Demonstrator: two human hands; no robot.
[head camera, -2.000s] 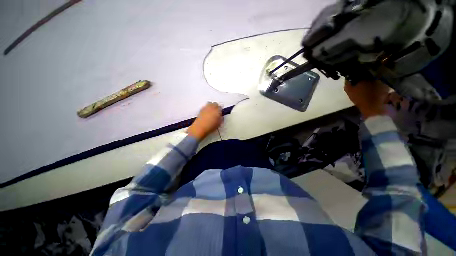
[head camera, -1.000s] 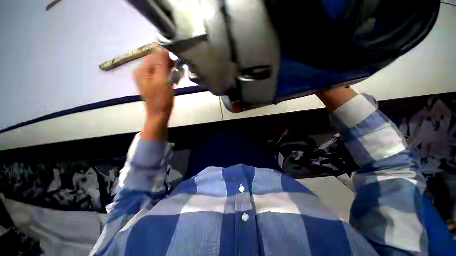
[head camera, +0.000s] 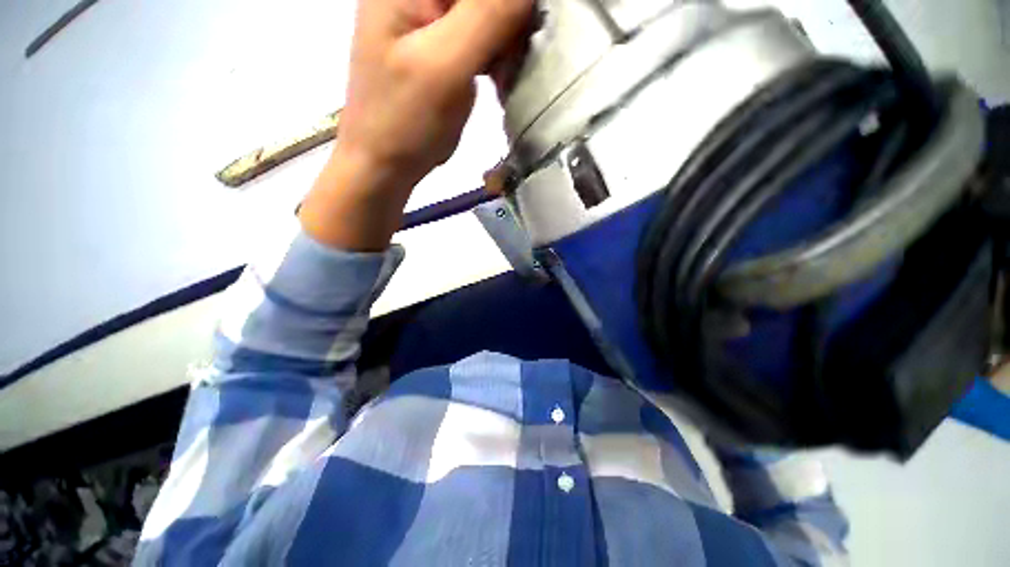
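Note:
The straight knife cutting machine (head camera: 709, 222), silver and blue with black cable loops, fills the upper right and looks tilted. My left hand (head camera: 415, 100) is at its upper left side, with the fingers curled against the silver housing and partly cut off by the top edge. A corner of the grey base plate (head camera: 506, 235) shows below the housing at the lay's edge; the blade is hidden. The white marker paper (head camera: 166, 144) lies left, with a dark fabric edge band (head camera: 166, 301) along it. My right hand is hidden; only its sleeve (head camera: 786, 487) shows below the motor.
A short yellow-gold bar (head camera: 277, 152) lies on the paper, partly behind my left wrist. A thin dark strip (head camera: 61, 27) lies at the top left. A pale strip of lay (head camera: 100, 388) runs along the near table edge. Dark and grey scraps (head camera: 100, 504) lie below it.
The machine has swung over from the right and now stands large and close, its cable loops towards me. My left hand has left the lay edge and risen to the housing. My right hand is now hidden.

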